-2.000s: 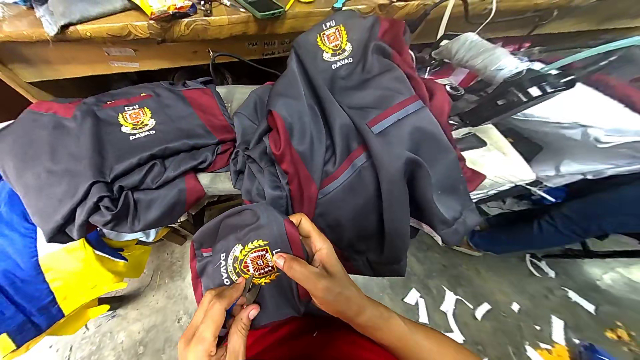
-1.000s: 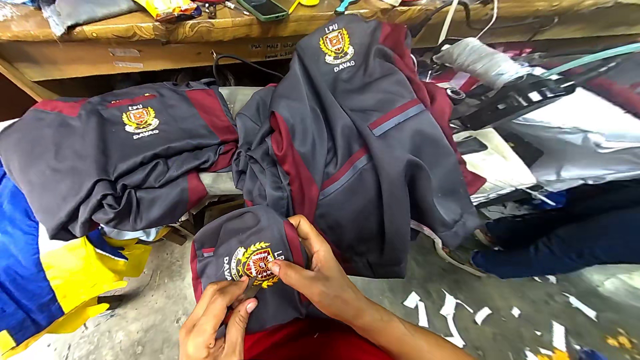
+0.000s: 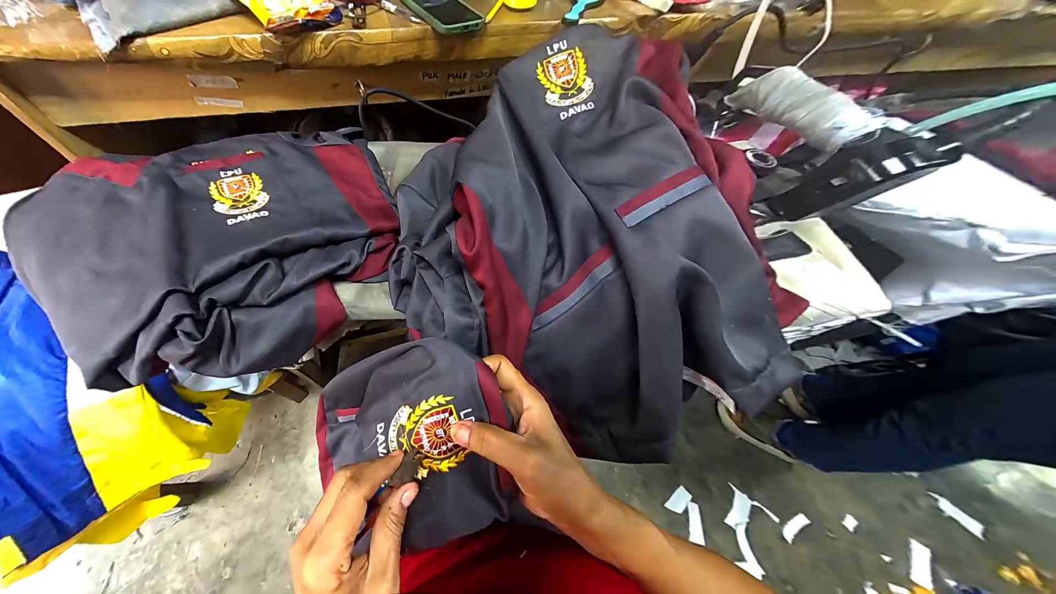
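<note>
A dark grey garment piece with maroon strips lies over my lap, bearing an embroidered crest. My left hand is at the crest's lower left edge, thumb and forefinger pinching a small dark metal tool, whose kind I cannot tell. With my right hand I grip the piece near its maroon strip, the thumb on the crest and the fingers partly hidden behind the cloth. Just beyond, a grey and maroon jacket hangs over a support. A similar folded garment lies to its left.
A wooden bench with a phone runs along the back. At right are a thread cone and dark machine parts. Another person's trouser leg reaches in at right. Blue and yellow cloth hangs left; scraps litter the floor.
The fingers of my left hand have shifted slightly at the crest's edge. The other person's leg and foot at the right have moved. My right hand keeps its hold on the piece.
</note>
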